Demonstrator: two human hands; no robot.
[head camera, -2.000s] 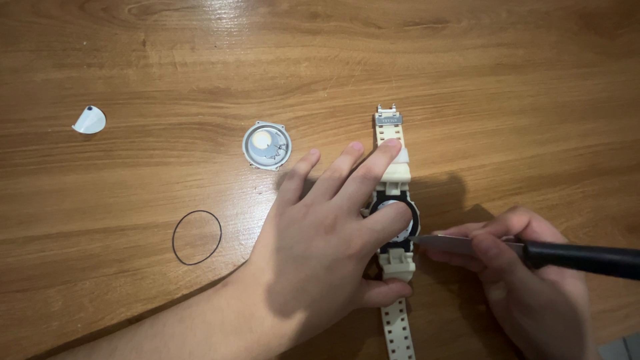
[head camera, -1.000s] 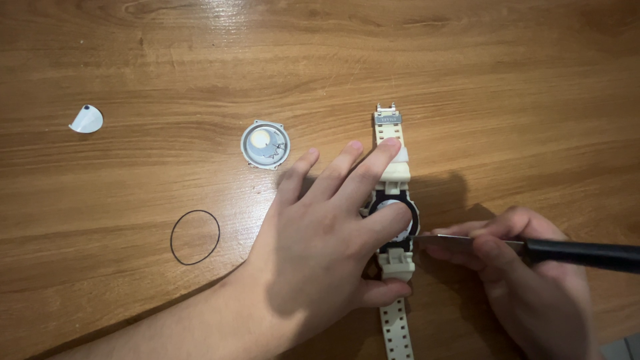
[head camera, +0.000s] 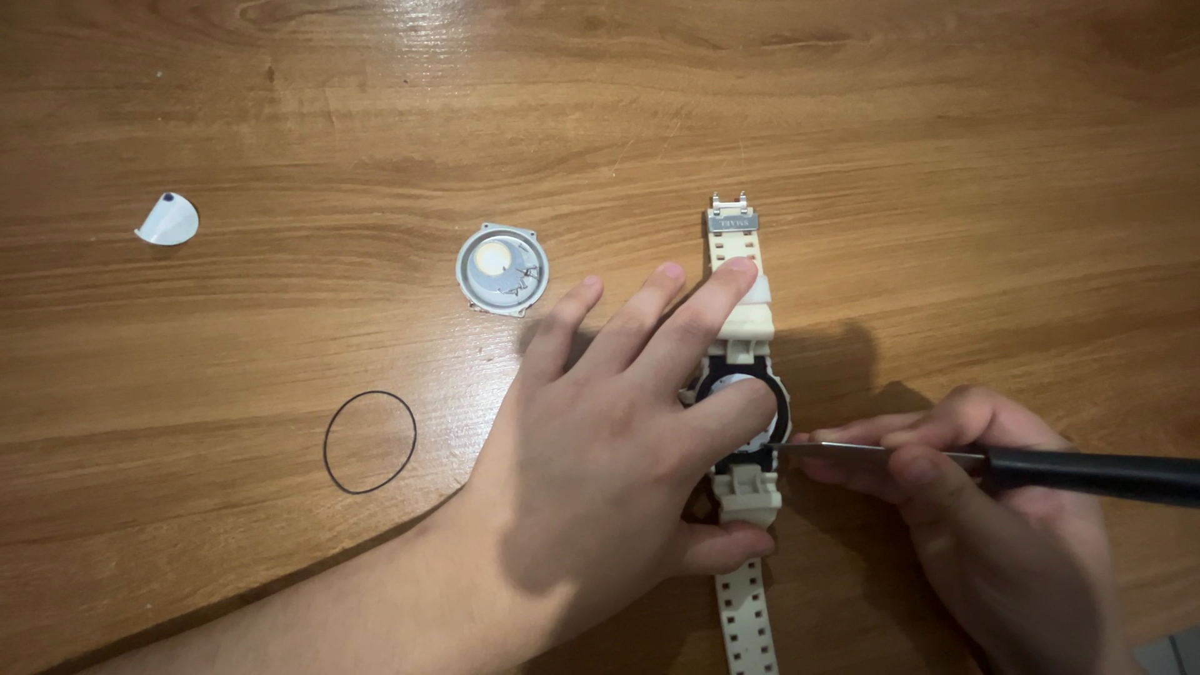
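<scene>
A white wristwatch lies back up on the wooden table, its strap running up and down the view and its case opened. My left hand is spread over it: fingers press on the upper strap and the open case, and the thumb rests on the lower strap end of the case. In my right hand is a black-handled knife, pinched near the blade. The blade's tip reaches the lower right of the exposed movement inside the black ring. My left fingers hide part of the movement.
A round metal case back rests left of the watch. Below it to the left lies a thin black gasket ring. A small white curled film sits farther left. The table's edge runs under my left forearm.
</scene>
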